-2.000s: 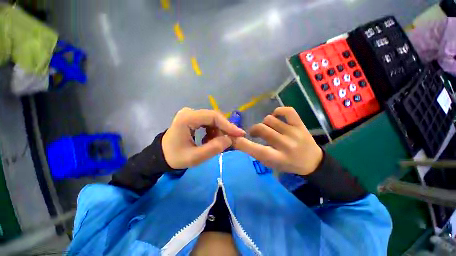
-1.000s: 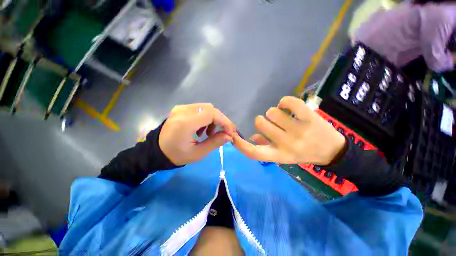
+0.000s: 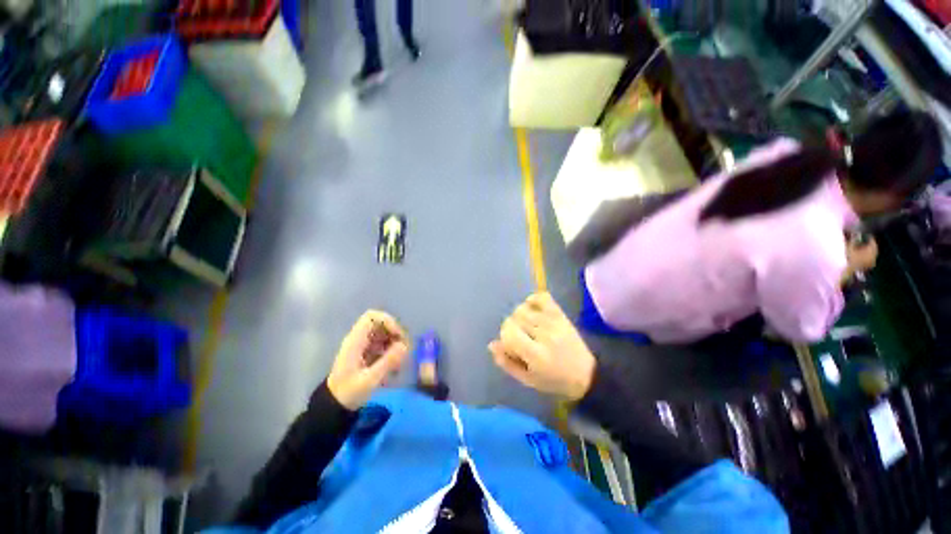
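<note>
My left hand is in front of my blue smock, left of its white zipper. Its fingers are curled, with a dark reddish patch between thumb and fingers; whether that is an object or shadow cannot be told. My right hand is on the other side of the zipper with its fingers curled in, and the inside of the hand is hidden. The two hands are apart, over the grey floor. No object can be made out for certain in either hand.
A grey aisle with yellow lines runs ahead, with a floor marker. A person in pink sits at the right. A walking person's legs show ahead. Blue stool and crates stand left; white boxes stand right.
My hands have moved apart; their fingertips were together before. The view has turned from the red and black trays to an aisle with people and benches on both sides.
</note>
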